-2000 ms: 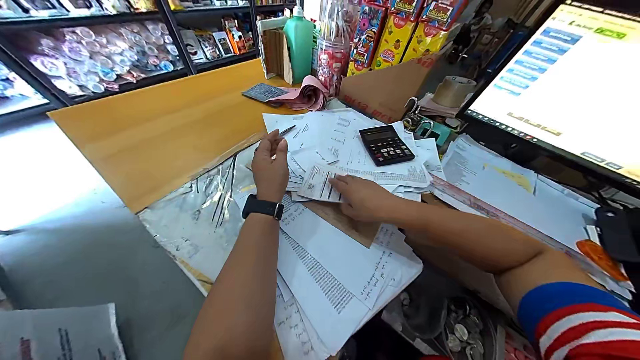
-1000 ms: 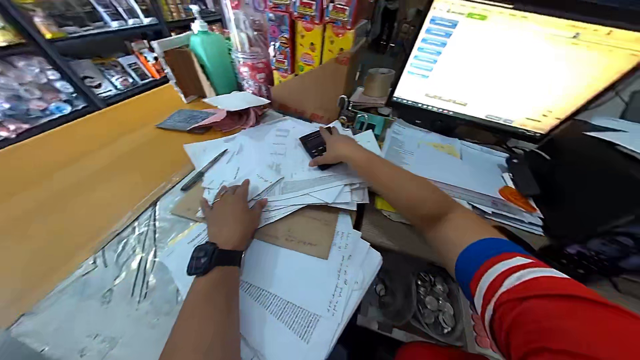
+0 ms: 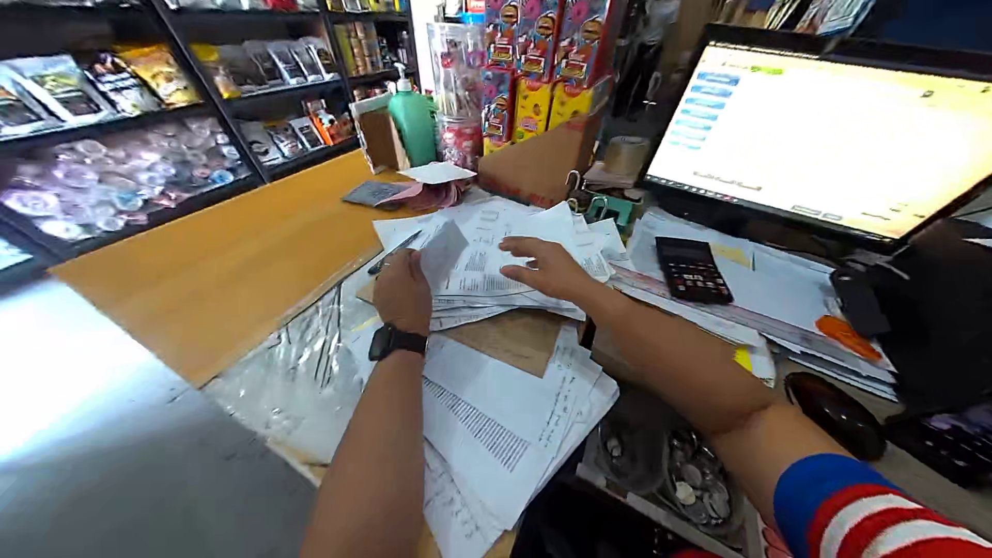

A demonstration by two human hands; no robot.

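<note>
My left hand (image 3: pixel 403 293), with a black watch on its wrist, holds the edge of a small sheet of paper (image 3: pixel 443 254) raised above the paper stack. Beside it a pen (image 3: pixel 396 252) lies on the sheets. My right hand (image 3: pixel 545 267) hovers over the stack of printed papers (image 3: pixel 496 232), fingers apart and holding nothing. Under that stack a piece of brown cardboard (image 3: pixel 515 341) shows, with more written sheets (image 3: pixel 488 418) below. A black calculator (image 3: pixel 692 270) rests on papers to the right, under the monitor.
A monitor (image 3: pixel 814 139) stands at the right, near dark sunglasses (image 3: pixel 833 415) and a keyboard (image 3: pixel 942 446). Coins (image 3: pixel 696 484) lie in a tray below my right arm. A green pump bottle (image 3: pixel 413 124), boxed goods (image 3: pixel 535 70) and a pink bundle (image 3: pixel 430 194) stand or lie behind the papers.
The calculator has moved from the paper stack to the papers at the right, and my right hand has let go of it. My left hand has lifted a small sheet off the stack.
</note>
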